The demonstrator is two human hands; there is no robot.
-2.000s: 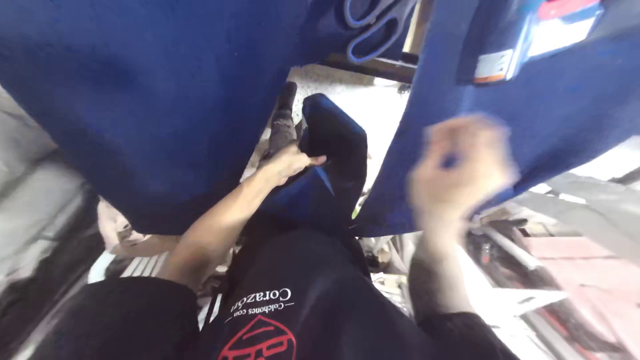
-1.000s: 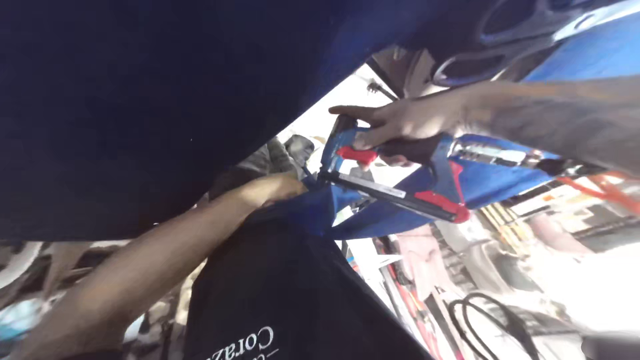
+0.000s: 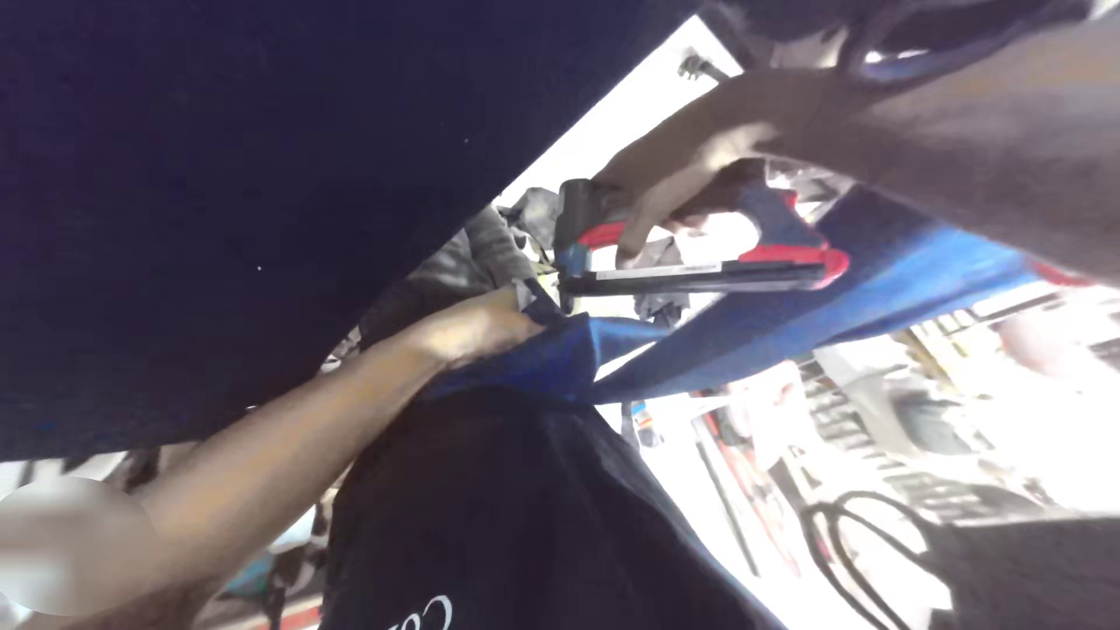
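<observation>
My right hand [image 3: 691,175] is wrapped round the handle of a pneumatic staple gun [image 3: 700,273] with red and black parts. The gun's nose points down at the edge of blue fabric [image 3: 560,359], close to the fingertips of my left hand [image 3: 477,328]. That left hand grips the folded blue fabric at its edge; its fingertips are partly hidden. A wide dark blue fabric panel [image 3: 227,210] fills the upper left. Another blue fabric strip [image 3: 787,324] runs to the right beneath the gun.
A pale surface [image 3: 612,114] shows between the fabric pieces. At the upper right are dark scissors handles [image 3: 945,35], partly behind my right forearm. A looped black cable [image 3: 862,542] lies at the lower right, among blurred clutter.
My right hand, blurred and apart from the fabric two seconds ago, now holds the staple gun near my left hand. The view has shifted strongly.
</observation>
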